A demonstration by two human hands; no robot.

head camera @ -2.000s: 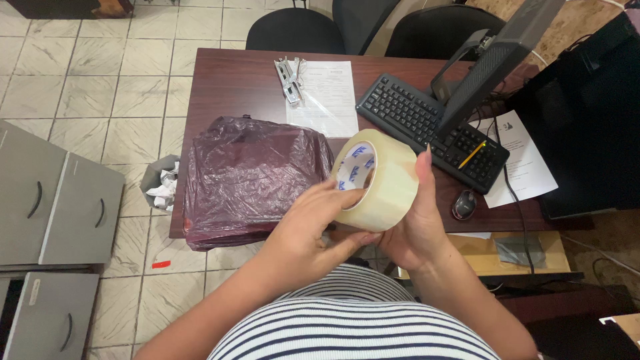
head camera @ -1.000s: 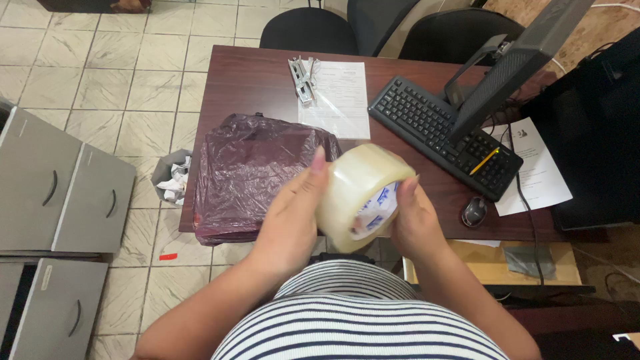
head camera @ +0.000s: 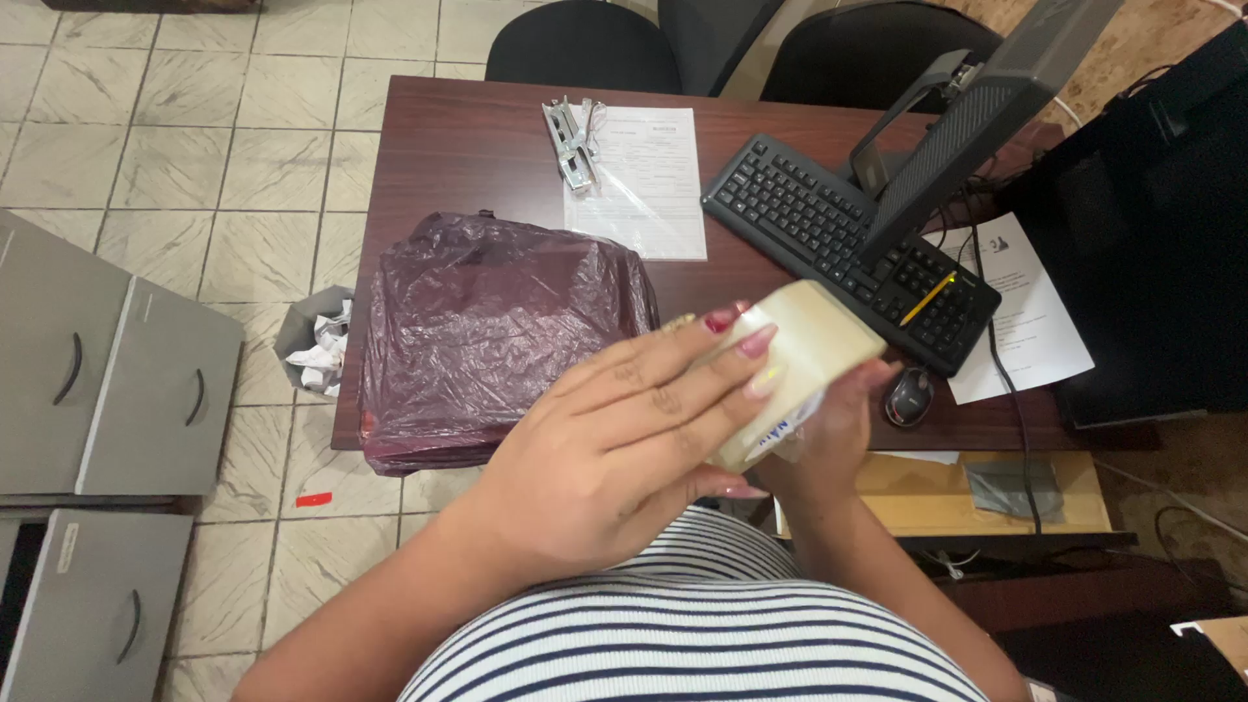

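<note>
A wide roll of clear packing tape point(head camera: 804, 341) is tilted between my two hands, above the desk's front edge. My left hand point(head camera: 624, 429) lies over its near left side with the fingers stretched along the outer tape surface. My right hand point(head camera: 829, 439) grips the roll from the right and below, partly hidden behind it. Part of the white core with blue print shows at the underside. Left of the roll, a package wrapped in dark purple plastic film point(head camera: 507, 331) lies on the desk, partly covered by my left hand.
On the dark wood desk point(head camera: 458, 127) are a metal binder mechanism point(head camera: 569, 146), printed sheets point(head camera: 663, 185), a black keyboard point(head camera: 799, 214) with a yellow pencil point(head camera: 927, 298), a monitor point(head camera: 985, 117) and a mouse point(head camera: 909, 397). A bin of crumpled paper point(head camera: 322, 341) stands left of the desk.
The tape roll has been turned between my hands; its core opening faced up more openly before. My left hand now lies flatter across the roll's outside.
</note>
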